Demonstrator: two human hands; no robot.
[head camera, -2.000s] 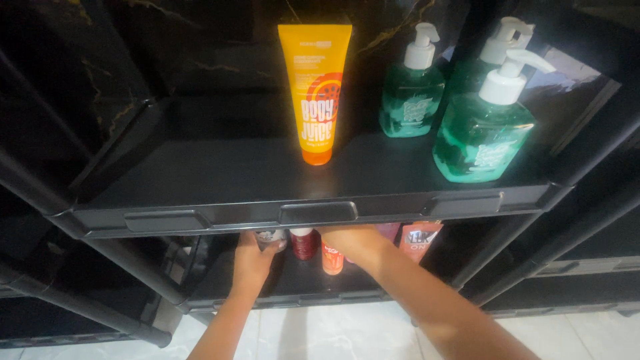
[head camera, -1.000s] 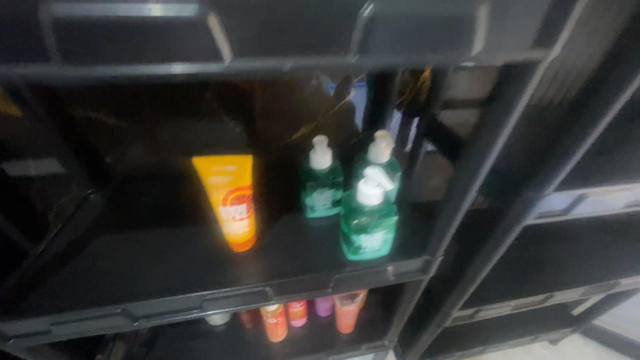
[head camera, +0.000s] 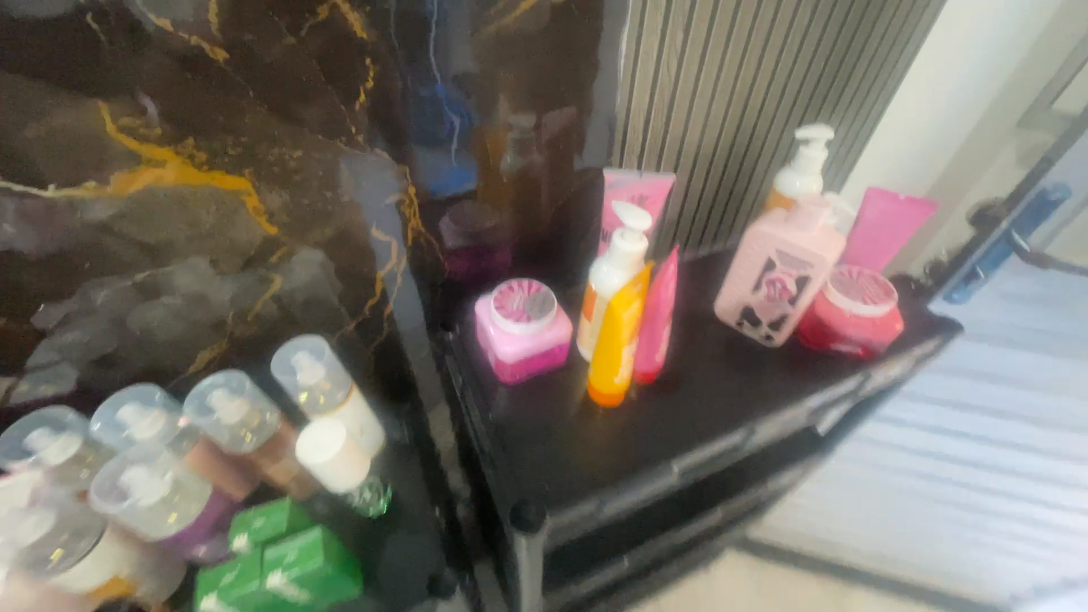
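Note:
Neither of my hands is plainly in view. On the black plastic shelf top (head camera: 552, 442) stand a pink jar with a striped lid (head camera: 523, 331), a white pump bottle (head camera: 614, 272), a yellow squeeze tube (head camera: 619, 340) and a pink tube (head camera: 659, 319), close together. Another pink tube (head camera: 636, 200) is behind them. Farther right, a pale pink pump bottle with cow-like patches (head camera: 780, 276) stands beside a red jar (head camera: 852, 313), with a bright pink tube (head camera: 891, 228) and a second white pump bottle (head camera: 797, 174) behind. The picture is blurred.
At lower left, another black shelf holds several clear-capped pump bottles (head camera: 234, 416), a white-capped bottle (head camera: 331, 455) and green boxes (head camera: 310, 565). Behind rise a dark marble-patterned wall (head camera: 212, 212) and a ribbed panel (head camera: 722, 110). Pale floor (head camera: 722, 586) lies below the right shelf.
Both hands, seen two seconds ago at the lower shelf among small bottles and tubes, are out of view. The view has swung to other shelves, so the green pump bottles no longer show.

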